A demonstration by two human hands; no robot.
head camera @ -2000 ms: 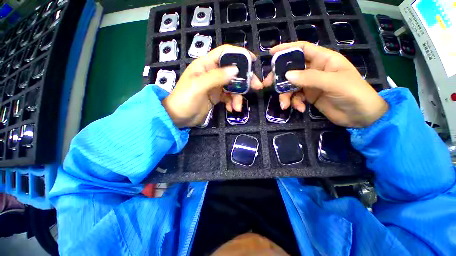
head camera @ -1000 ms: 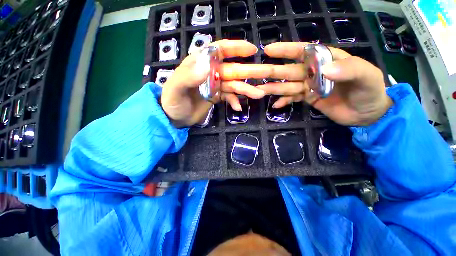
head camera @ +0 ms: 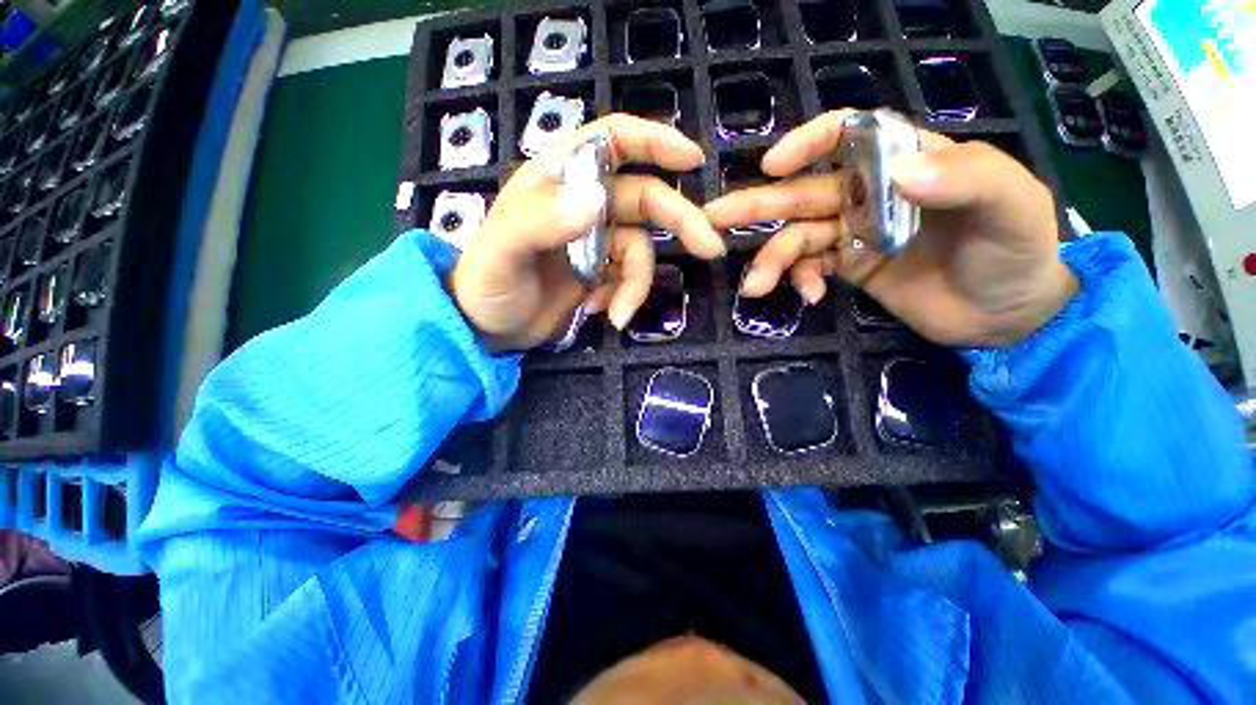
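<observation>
My left hand [head camera: 530, 241] is shut on a smartwatch unit [head camera: 590, 207], tilted nearly edge-on with its silver rim showing. My right hand [head camera: 971, 234] is shut on another smartwatch unit [head camera: 882, 186], also tilted, its silver rim and part of a dark round sensor showing. Both are held above the black foam tray [head camera: 579, 479]. In the tray, silver-white units lie face down at the left [head camera: 466, 138] and black-screened units lie face up elsewhere [head camera: 795, 408]. The screens of the held units are turned out of sight.
Stacked black foam trays with units [head camera: 131, 296] stand at the left, over a blue tray [head camera: 42, 482]. An off-white instrument with a bright screen [head camera: 1198, 83] stands at the right. Loose dark units [head camera: 1079, 116] lie beside it on the green mat [head camera: 331, 179].
Since the first frame both units have been turned from screen-up to edge-on and moved apart. Since the second, the fingertips of both hands have drawn back from each other and curled.
</observation>
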